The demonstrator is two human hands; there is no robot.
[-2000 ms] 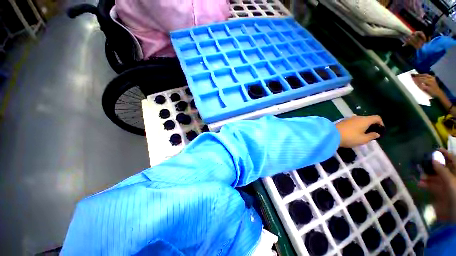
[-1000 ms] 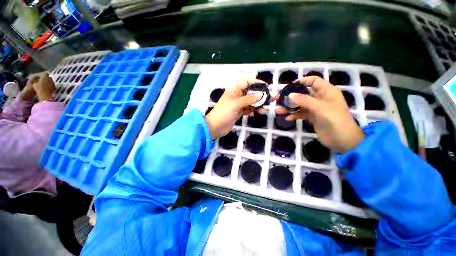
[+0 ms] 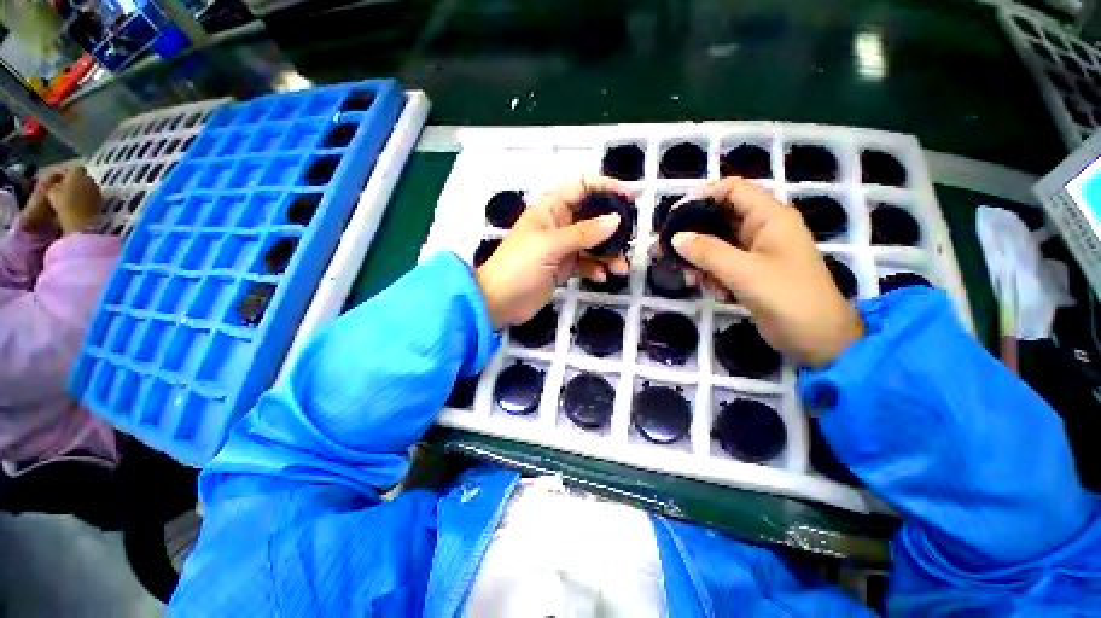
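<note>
My left hand [image 3: 541, 256] holds a round black unit [image 3: 606, 226] between thumb and fingers above the white parts tray. My right hand [image 3: 773, 268] holds another round black unit [image 3: 697, 229] beside it, with a small gap between the two. The white parts tray [image 3: 618, 449] has square pockets, most of them holding black units; empty pockets show at its far left corner. Both hands hide some middle pockets. The blue parts tray [image 3: 181, 316] lies to the left, with several black units along its right side.
A white tray layer [image 3: 362, 229] lies under the blue tray. A person in a pink sleeve [image 3: 73, 290] sits at left beside another white tray [image 3: 151, 157]. A crumpled white cloth [image 3: 1017, 272] and a box with a bright screen [image 3: 1087, 199] are at right.
Since one second ago both hands stay over the white tray with their units. The units' faces have turned, and the white reflections on them are gone. Earlier, my left arm reached across the view.
</note>
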